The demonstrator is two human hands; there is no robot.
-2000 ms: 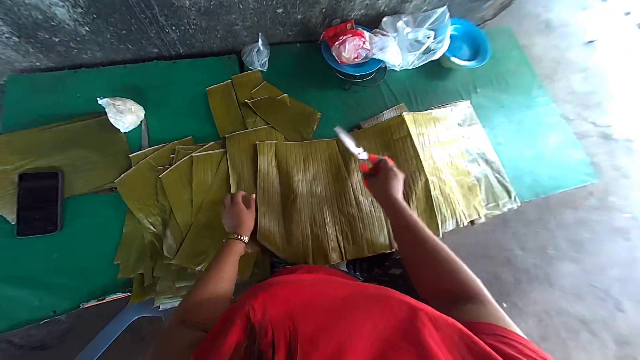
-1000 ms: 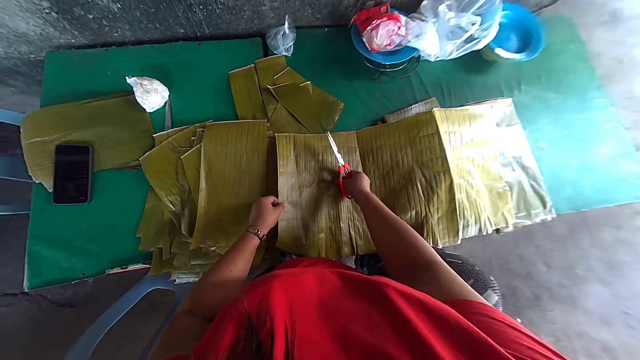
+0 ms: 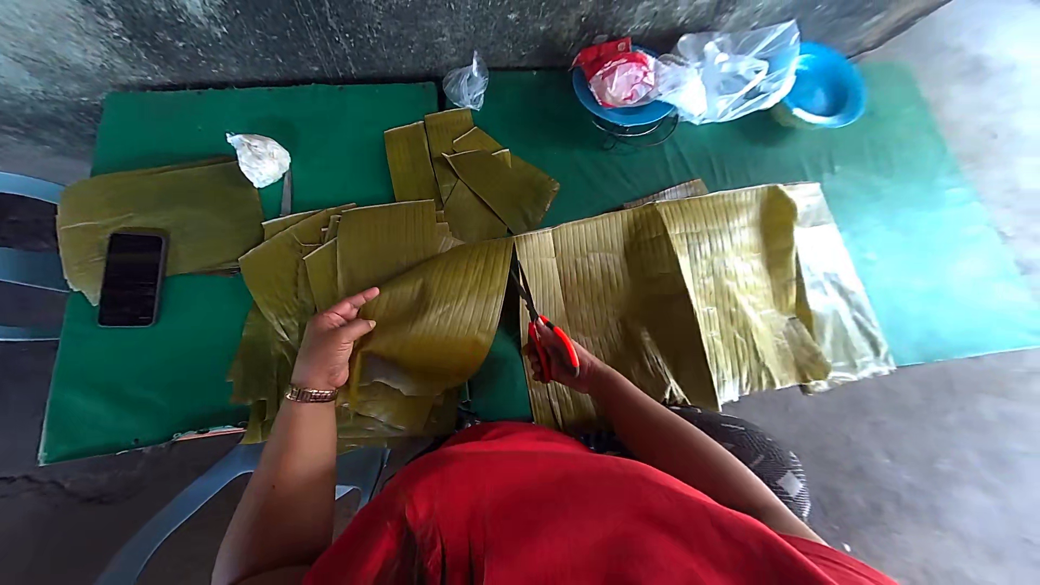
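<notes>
My right hand [image 3: 561, 357] is closed on red-handled scissors [image 3: 552, 329], whose blades point away from me into the slit between two parts of a banana leaf. To the slit's right lies the broad, ribbed leaf section [image 3: 609, 284]. On its left, a curled leaf piece [image 3: 439, 309] reaches toward my left hand [image 3: 333, 337], which has its fingers extended at the piece's edge; whether they pinch it is unclear. Cut leaf pieces [image 3: 284, 268] are piled beside and beneath that hand. Smaller leaf scraps [image 3: 487, 179] lie beyond the scissors.
A black phone [image 3: 132, 280] rests on a leaf stack [image 3: 187, 211] at the left, near a white crumpled bundle [image 3: 260, 160] and a blade [image 3: 286, 193]. Blue basins [image 3: 825, 85] and clear plastic bags [image 3: 731, 73] stand along the green table's [image 3: 959, 244] far edge. A chair [image 3: 187, 504] is below left.
The scissors, whose blades showed above the leaf, now have them in a slit. The leaf piece on the left has lifted and curled away from the section on the right. My left hand's fingers have extended.
</notes>
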